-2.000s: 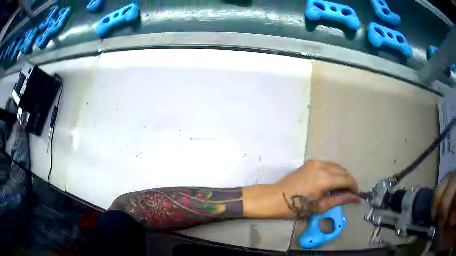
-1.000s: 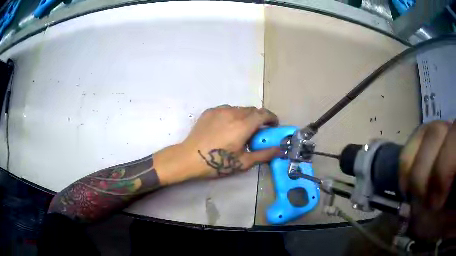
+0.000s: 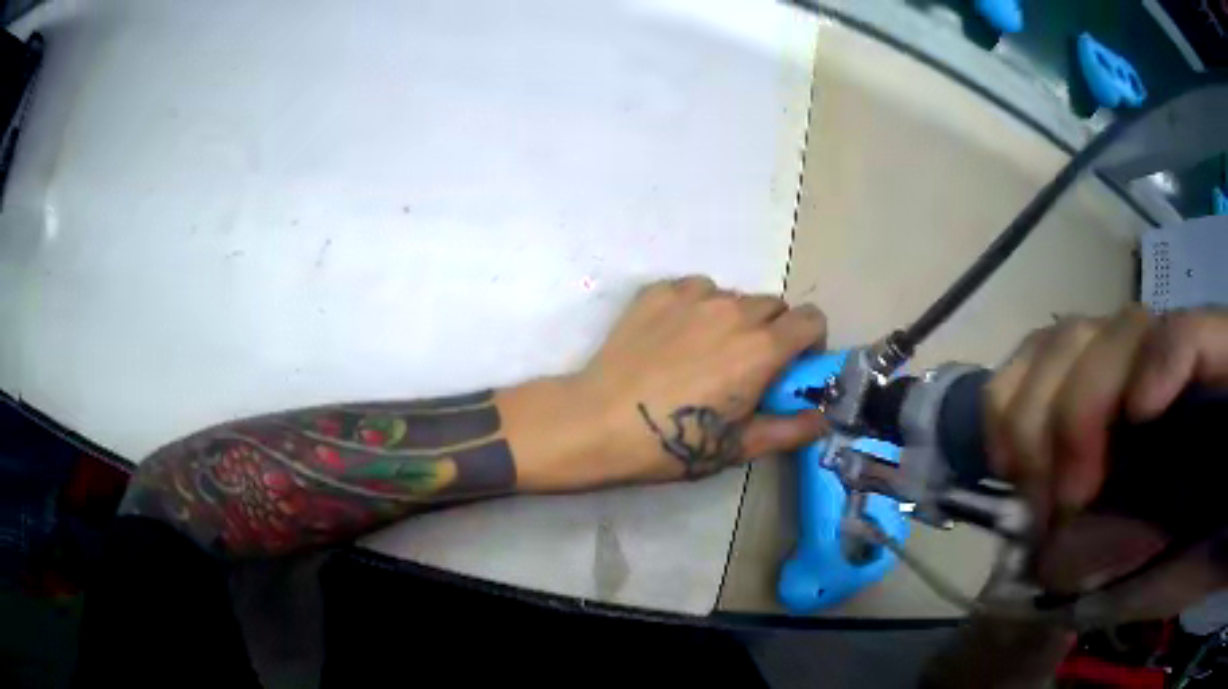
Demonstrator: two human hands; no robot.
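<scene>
A blue controller housing (image 3: 812, 545) lies on the tan bench surface near the front edge. My left hand (image 3: 721, 364) holds its upper end, fingers over the far side and thumb on the near side. My right hand (image 3: 1077, 417) grips the black power screwdriver (image 3: 947, 424). The metal screw-feed head (image 3: 851, 404) is over the upper part of the housing, close to my left fingertips, and its dark tip points at the housing's upper end. The head and side rods hide the middle of the housing. I cannot tell whether the tip touches it.
A dark feed hose (image 3: 990, 256) rises from the head to the upper right. A grey-white case (image 3: 1192, 269) stands at the right edge. The green conveyor at the upper right carries blue housings (image 3: 1110, 71). A thin pale tube (image 3: 929, 572) loops below the driver.
The housing was turned and is now held under the screwdriver. The driver body has closed up to the feed head, where a gap with a thin rod showed before. The view has shifted.
</scene>
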